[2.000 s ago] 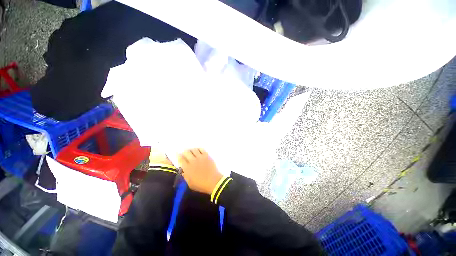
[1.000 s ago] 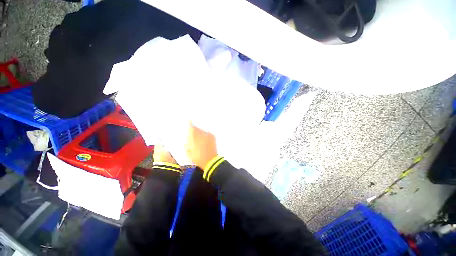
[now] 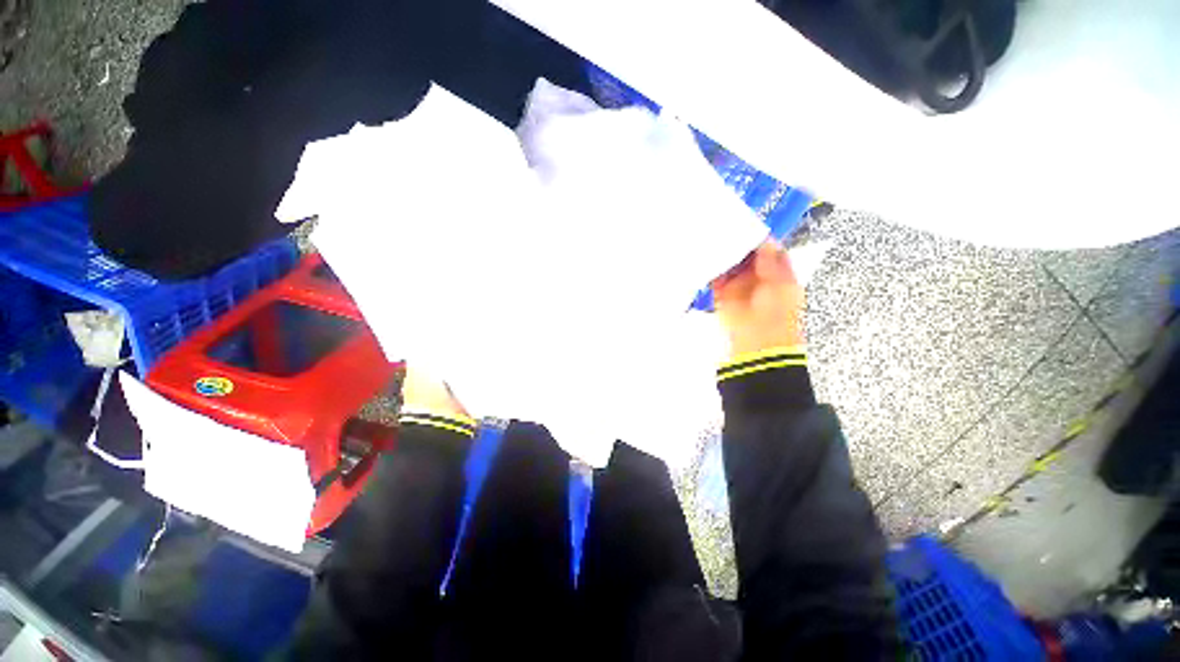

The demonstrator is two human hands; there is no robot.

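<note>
The white pieces [image 3: 518, 246] lie in a bright, ragged-edged stack in the middle, over my lap and the crates; single layers are washed out by glare. My left hand [image 3: 434, 392] is at the stack's lower left edge, its fingers hidden under the white material, which it seems to hold. My right hand [image 3: 761, 304] is at the stack's right edge, with its fingertips on the corner of a white piece.
A dark cloth pile [image 3: 311, 117] lies over a blue crate [image 3: 194, 317] at left. A red stool [image 3: 278, 401] and a hanging white sheet [image 3: 220, 472] are below. The white table edge [image 3: 828, 155] curves across the upper right. Another blue crate [image 3: 958, 601] is at lower right.
My right hand has moved from the stack's lower middle to its right edge. The white material is spread wider to the right. My left hand has stayed about where it was.
</note>
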